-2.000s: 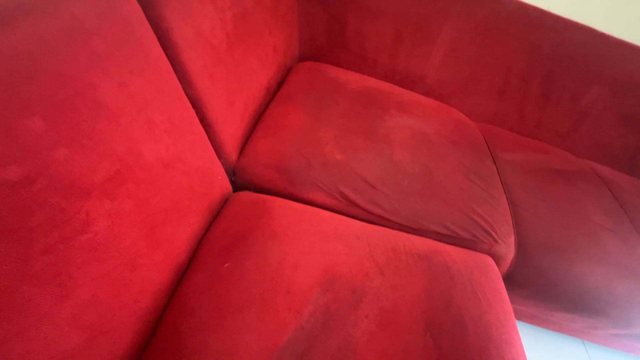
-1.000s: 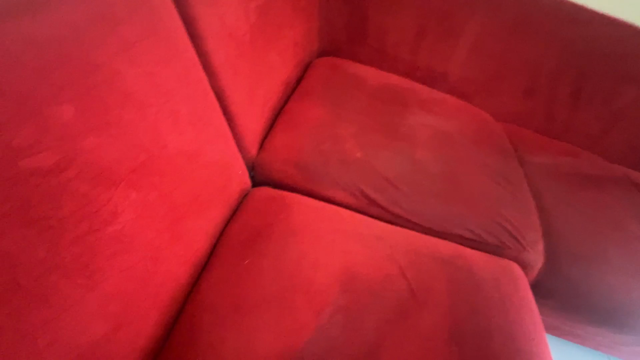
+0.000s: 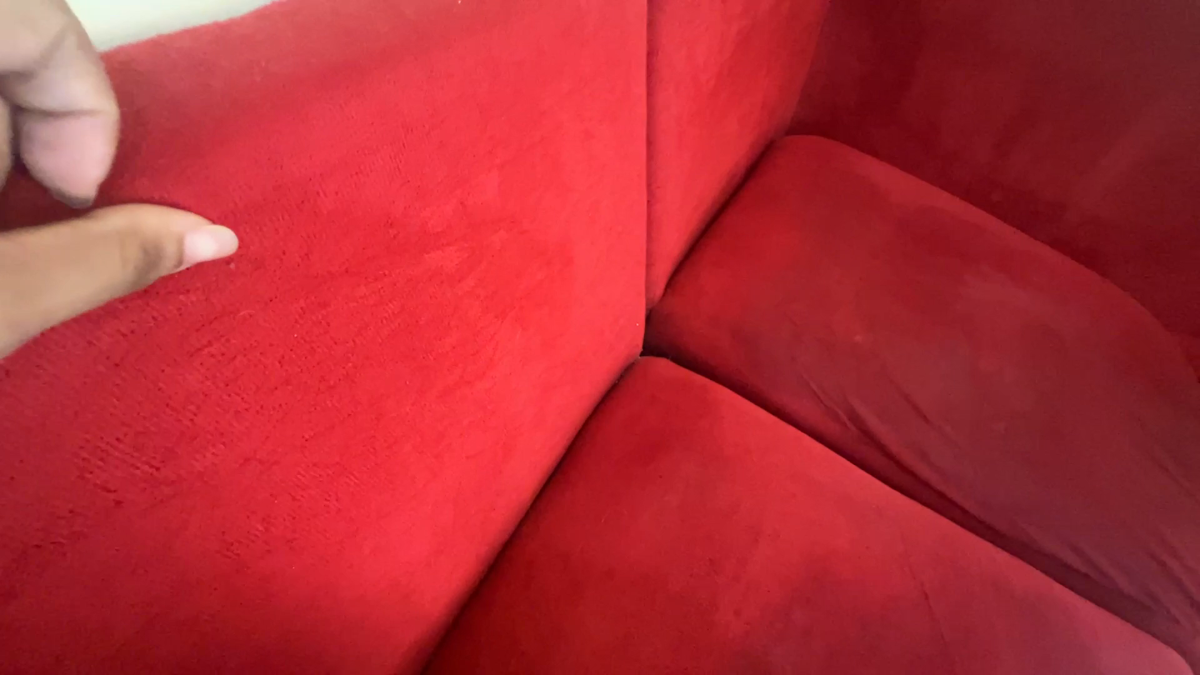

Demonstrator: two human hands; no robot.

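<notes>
At the upper left edge, part of my left hand shows, its thumb pointing right and a bent finger above it. A gap lies between thumb and finger, and nothing is seen held there. The hand is in front of the red fabric sofa backrest; whether it touches the fabric I cannot tell. The rest of the hand is cut off by the frame. My right hand is out of view.
Below the backrest lies a red seat cushion, with a second, wrinkled seat cushion beyond it. Another backrest section meets them at the corner, and a darker red sofa back rises at the upper right.
My left hand has come into view at the upper left; neither earlier frame shows it. The view has shifted toward the left backrest.
</notes>
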